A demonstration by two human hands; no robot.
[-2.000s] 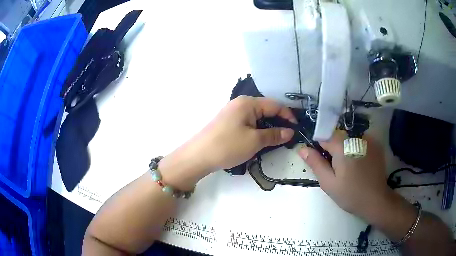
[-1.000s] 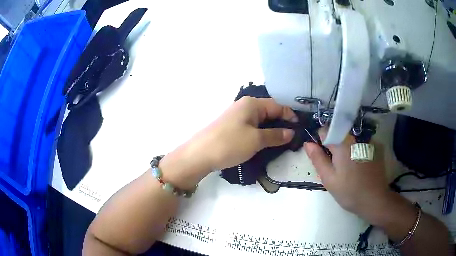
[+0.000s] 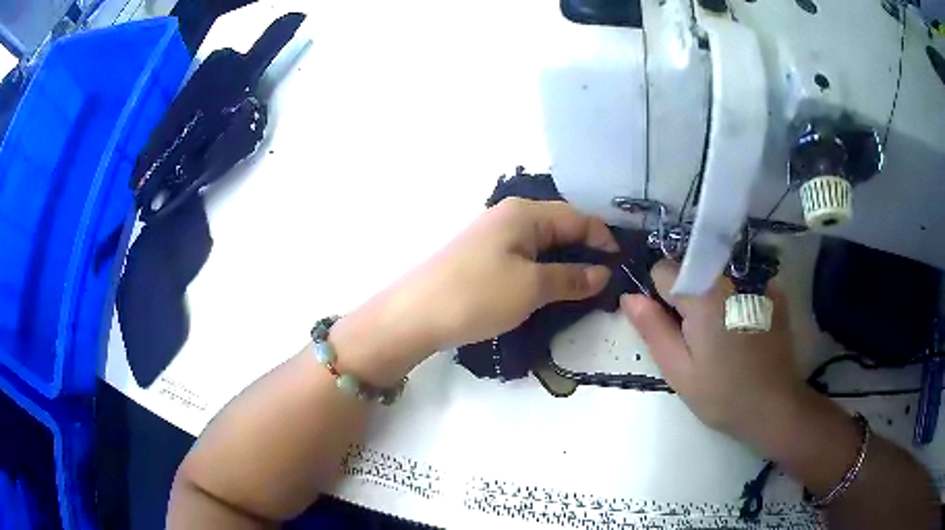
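Note:
A black fabric pouch piece (image 3: 523,336) with a pale line of zipper teeth lies on the machine bed, left of the needle area (image 3: 668,240). My left hand (image 3: 508,274) pinches its upper edge between thumb and fingers. My right hand (image 3: 715,347) is just right of the needle, partly behind the long white guard (image 3: 725,155). It holds slim pointed snips (image 3: 636,280), with the tip at the fabric beside my left thumb. Most of the snips is hidden by my fingers. A thin black looped strip (image 3: 622,381) runs below the fabric toward my right wrist.
The white sewing machine head (image 3: 601,124) stands at the upper right with ribbed cream knobs (image 3: 826,200). Stacked black pieces (image 3: 876,295), black cord (image 3: 865,362) and a blue stick (image 3: 929,399) lie right. Black zipper strips (image 3: 207,135) lie beside a blue bin (image 3: 83,197) at left.
The view has shifted, so the machine head sits further right than two seconds ago. The lower fabric edge with zipper teeth has come into view. The right fingers have moved slightly at the snips.

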